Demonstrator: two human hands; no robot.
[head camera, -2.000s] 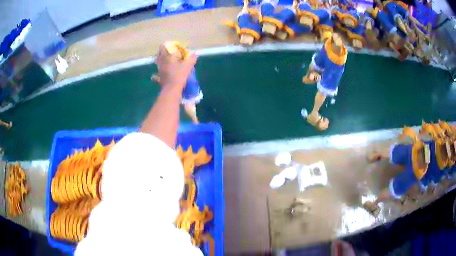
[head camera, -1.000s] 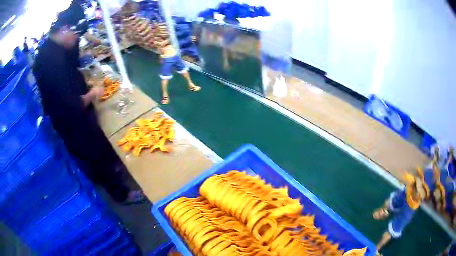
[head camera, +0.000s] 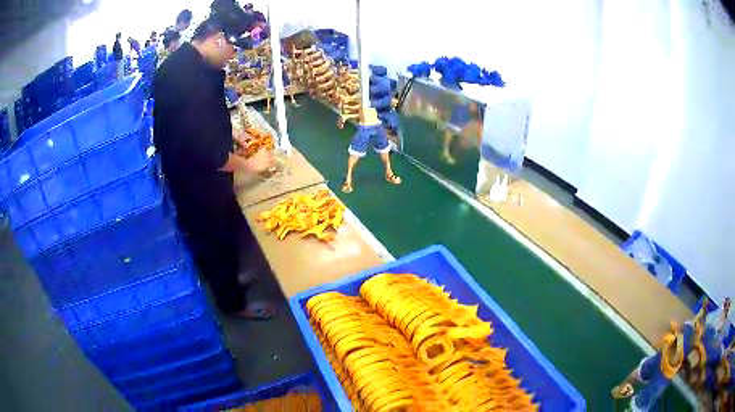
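A blue plastic crate (head camera: 528, 336) stands at the bottom centre. It holds dense rows of orange sash parts (head camera: 403, 338). A figure lower body (head camera: 370, 143) in blue shorts with white hems stands on the green belt, its legs spread and no sash visible on it. More figures with orange sashes (head camera: 673, 354) are at the lower right edge, partly cut off. Neither my left hand nor my right hand is in the picture.
A loose orange sash pile (head camera: 305, 216) lies on the tan bench (head camera: 310, 261). A person in dark clothes (head camera: 193, 153) stands at that bench. Tall stacked blue crates (head camera: 113, 241) are at the left. A green conveyor belt (head camera: 483, 257) runs diagonally, with a ledge (head camera: 564, 249) beyond it.
The view has swung from the bench and belt towards the left neighbour. My arm has left the picture. Since one second ago, the figure on the belt shows larger and farther right.
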